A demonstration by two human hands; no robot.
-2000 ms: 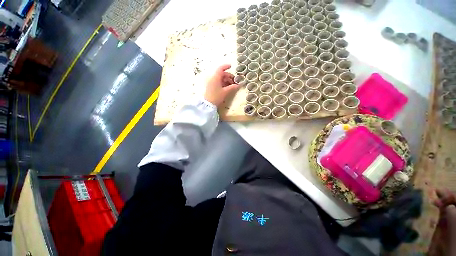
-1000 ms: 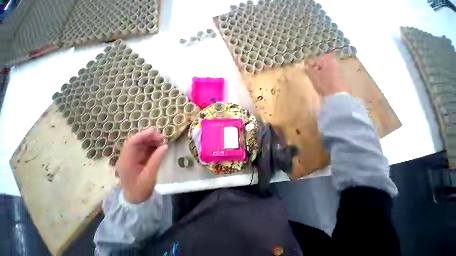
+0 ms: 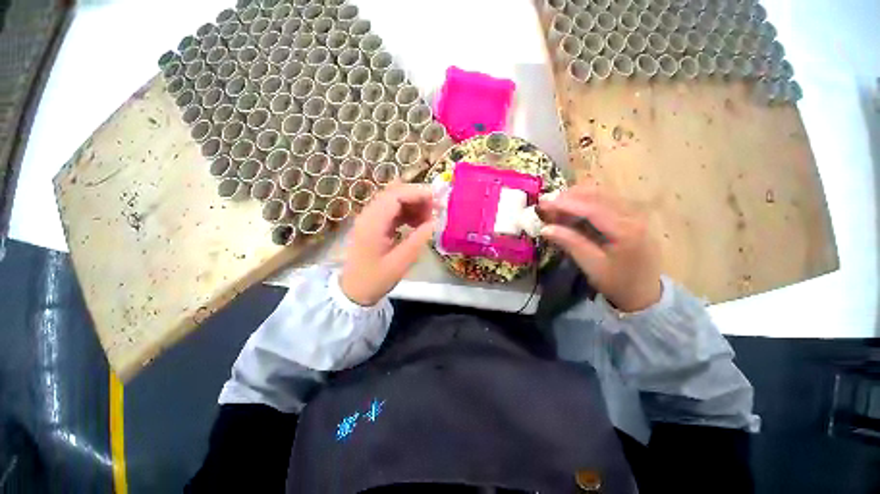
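Note:
The bright pink box sits on the speckled round stand, with a white pad on its right part. My right hand is at the box's right edge, its thumb and fingers closed on a small white piece against the pad. My left hand is at the box's left edge with fingers curled; whether it holds anything is unclear. A white scrap lies between its fingertips and the box. One ring stands on the stand's far edge.
The left board carries rows of standing rings on its far right part. The right board has rings at its far end. A pink lid lies beyond the stand. A dark cloth is partly hidden under my right hand.
My right hand has come from the right board to the pad, and my left hand from the left board's rings to the box's left side. The loose ring near the table edge no longer shows.

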